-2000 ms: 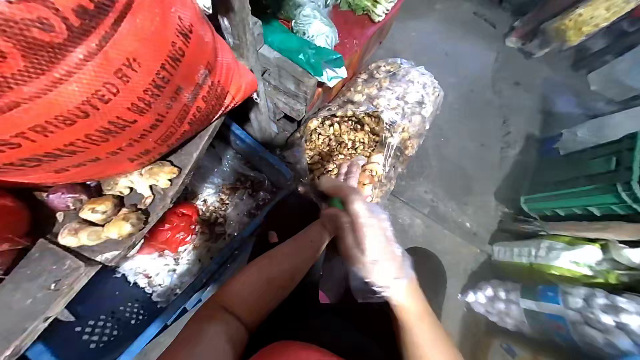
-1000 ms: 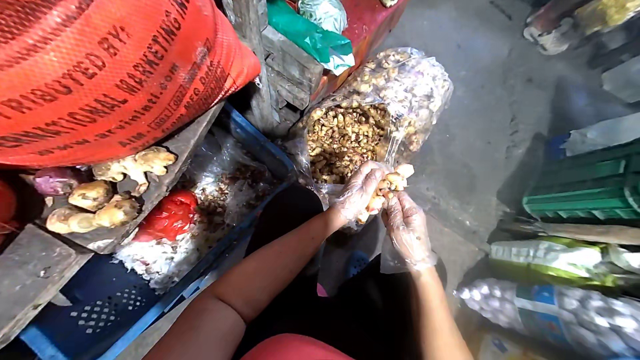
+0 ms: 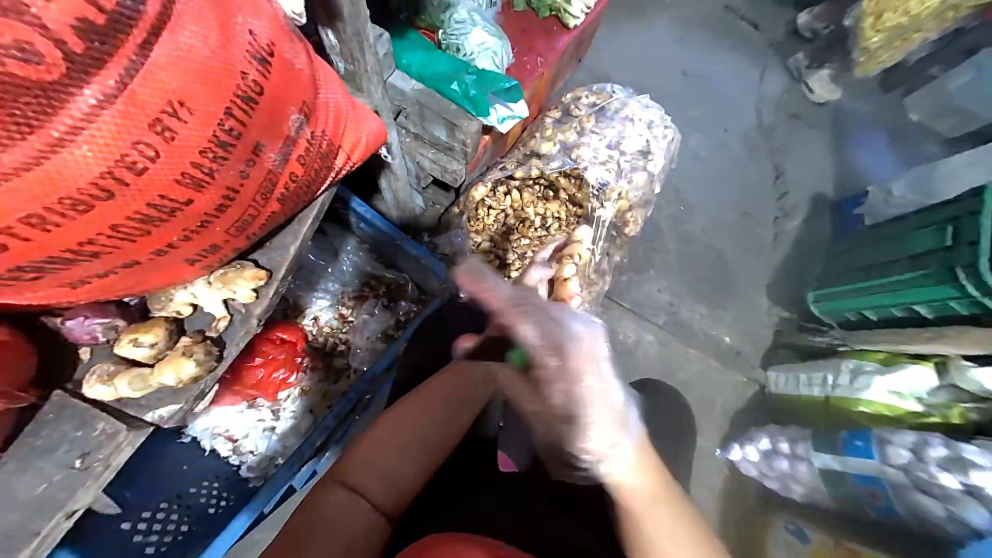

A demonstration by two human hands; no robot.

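A knobby piece of ginger (image 3: 572, 266) is in my left hand (image 3: 542, 271), whose fingertips show beside it; the rest of that hand is hidden behind the other. My right hand (image 3: 570, 372), in a thin clear plastic glove, crosses over my left wrist and is blurred by motion. A small green object (image 3: 518, 357) shows at its palm side; its kind and whether it is gripped are unclear. Just beyond the hands lies a large clear plastic bag (image 3: 620, 147), open toward me, full of small brown ginger pieces (image 3: 527, 217).
At left, a red woven sack (image 3: 155, 147) bears printing above ginger roots (image 3: 174, 364) on a wooden board. Beneath is a blue plastic crate (image 3: 271, 473) with scraps and a red plastic bag (image 3: 271, 356). At right are a green crate (image 3: 907, 271) and a bag of garlic (image 3: 852, 465).
One second ago both gloved hands held ginger together in front of the bag. Now my right hand lies across my left wrist, and the ginger is beyond it, nearer the bag's opening.
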